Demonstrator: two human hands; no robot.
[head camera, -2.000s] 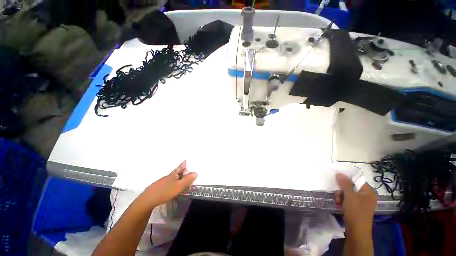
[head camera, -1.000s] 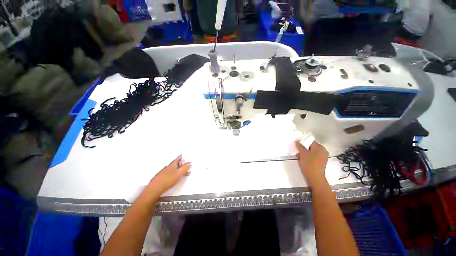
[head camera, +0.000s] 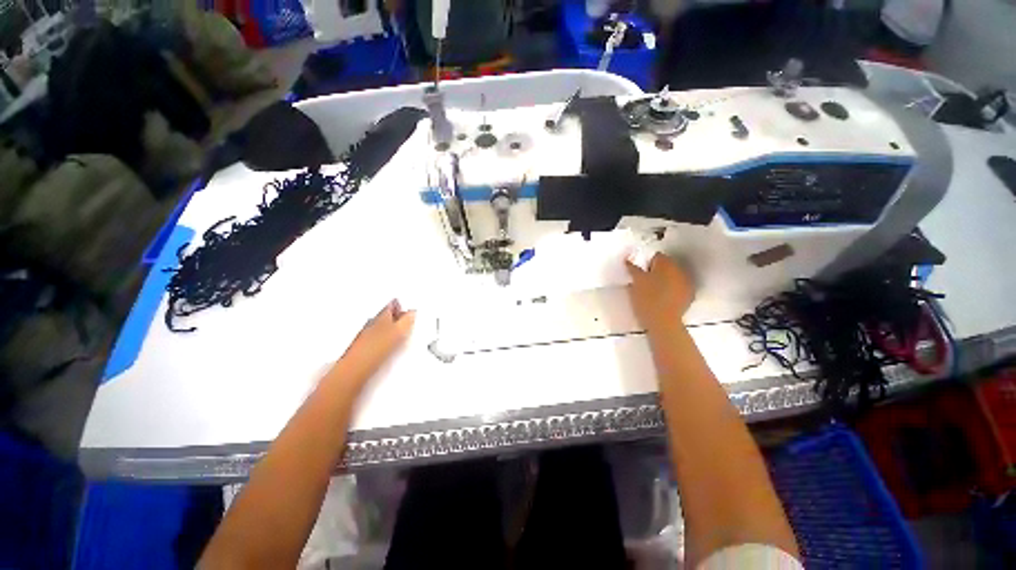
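A white fabric piece (head camera: 535, 301) lies on the white table in front of and under the needle area; its edges blend into the tabletop. My left hand (head camera: 388, 330) is on its left part, fingers bent together at the cloth; the grip is hard to make out. My right hand (head camera: 662, 292) is right of the presser foot (head camera: 490, 263), with a small white piece (head camera: 643, 256) between thumb and fingers. The white sewing machine (head camera: 668, 167) has black strips (head camera: 611, 198) over its head.
Black cord heaps lie at the left rear (head camera: 256, 239) and at the right (head camera: 841, 334), with red loops (head camera: 916, 340) beside the right heap. A patterned measuring strip (head camera: 513, 432) runs along the front edge. A blue crate (head camera: 841, 501) stands below right.
Both hands have moved forward, the right one up beside the needle area with the small white piece. Cloth no longer hangs over the front edge as it did two seconds ago. The view has shifted.
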